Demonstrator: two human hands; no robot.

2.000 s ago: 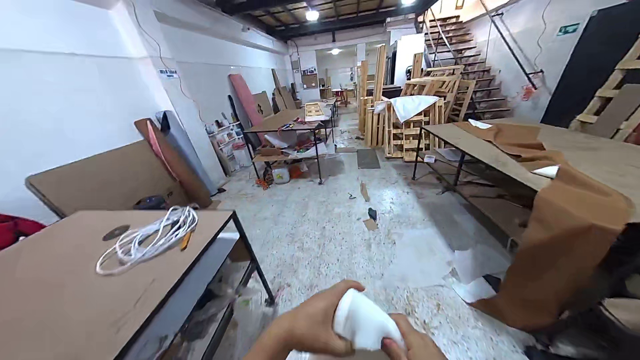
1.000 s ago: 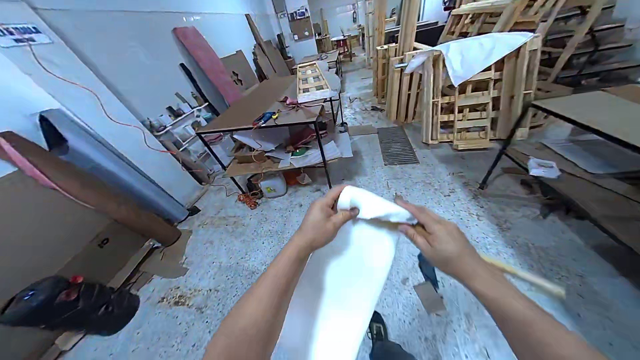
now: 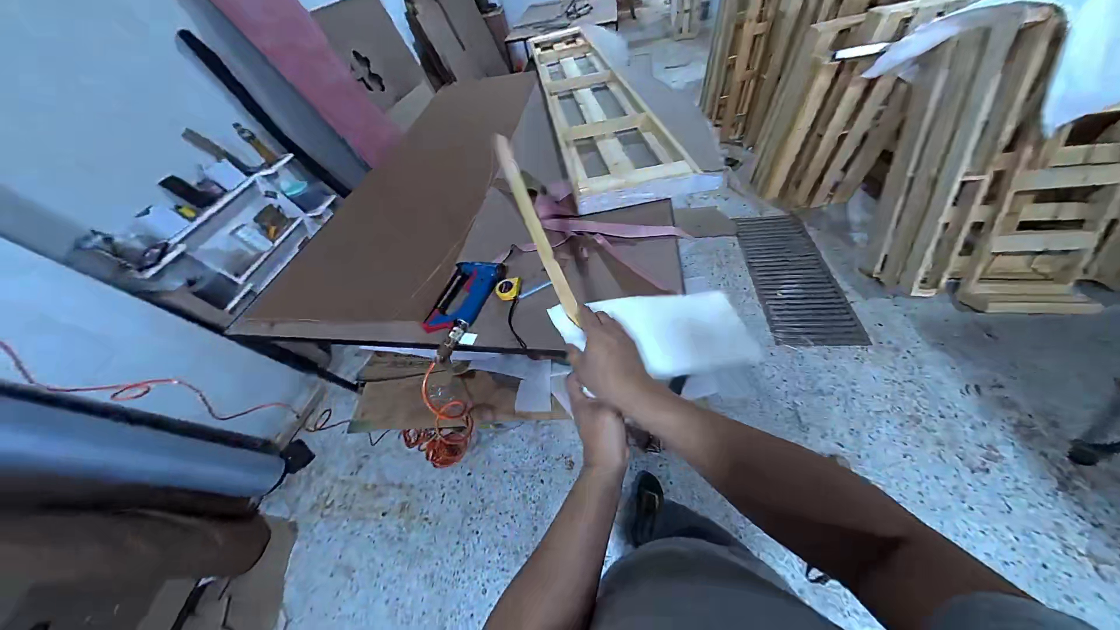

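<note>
My right hand is closed around the lower end of a long wooden stick, which slants up and left over the worktable. Just below it, my left hand is at the white sheet, which stretches out to the right; its exact grip is partly hidden. Beyond the hands, on the brown-topped table, lie a blue and black pneumatic stapler, a yellow tape measure and pink strips of material.
A wooden frame lies at the table's far right. More wooden frames lean together at right, near a floor grate. An orange air hose coils by the table. Fabric rolls lie at left, below a wall shelf.
The view has moved up close to the table with the stapler. Both hands were on the white sheet one second ago; now my right hand grips the wooden stick.
</note>
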